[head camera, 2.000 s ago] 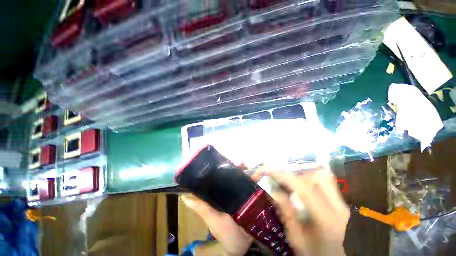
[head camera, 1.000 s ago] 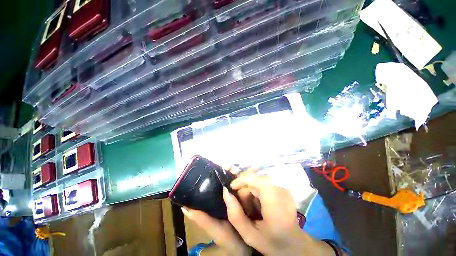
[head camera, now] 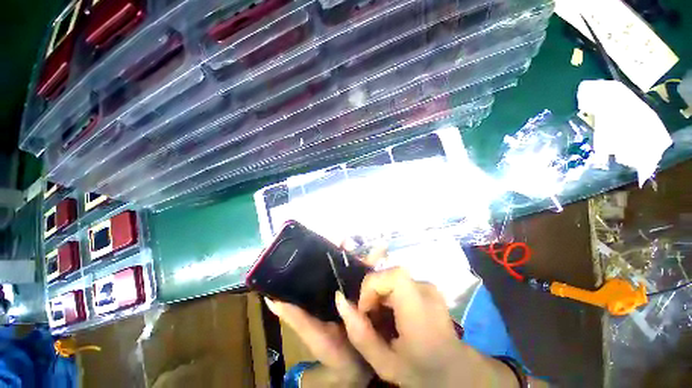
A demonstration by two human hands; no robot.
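My left hand (head camera: 315,337) holds an open dark red flip phone (head camera: 292,265) from below, its black screen tilted up, above the bench's near edge. My right hand (head camera: 410,318) is over the phone's hinge and keypad, thumb and fingers at the near end of the screen. A thin light line crosses the screen by the thumb; whether the fingers pinch a thin piece there cannot be told. The keypad is mostly hidden. Behind the phone lies a glaring white lens sheet (head camera: 379,201) with black-framed lenses. A white cloth (head camera: 448,276) lies beside the right hand.
A tall stack of clear blister trays (head camera: 303,98) with red phones stands behind. Closed phones (head camera: 114,235) fill a tray at left. Crumpled film (head camera: 539,155), white paper (head camera: 622,129) and a white card (head camera: 626,38) lie right. An orange air gun (head camera: 599,294) with red coiled hose is lower right.
Since two seconds ago, the white piece no longer shows in my right hand, which has moved left onto the screen's near end. The white cloth and red hose have come into view.
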